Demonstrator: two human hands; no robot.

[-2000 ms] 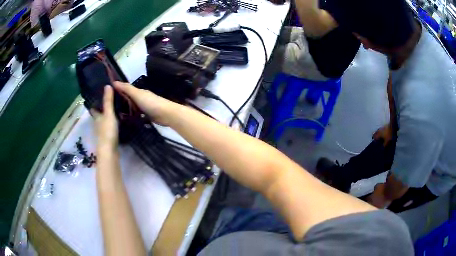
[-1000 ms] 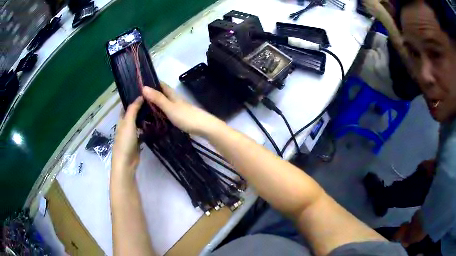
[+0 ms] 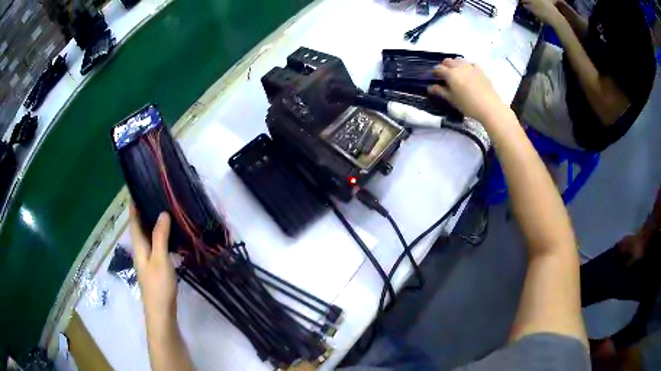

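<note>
My left hand holds a black plastic housing at its lower left edge. A blue circuit board sits across the housing's far end. Thin red wires run down the housing to a bundle of black cables with metal plugs, spread over the near part of the bench. My right hand is at the back right, its fingers over the right end of two black housings lying side by side. I cannot tell if it grips one.
The soldering station shows a red light, with a metallic tray on it. The iron's white sleeve points right. A black housing lies left of the station. Black cords hang over the bench edge. A seated person is at right.
My right hand has let go of the held housing and wires and moved right to the two housings. The held housing is lower and further left in view, with my left hand alone on it.
</note>
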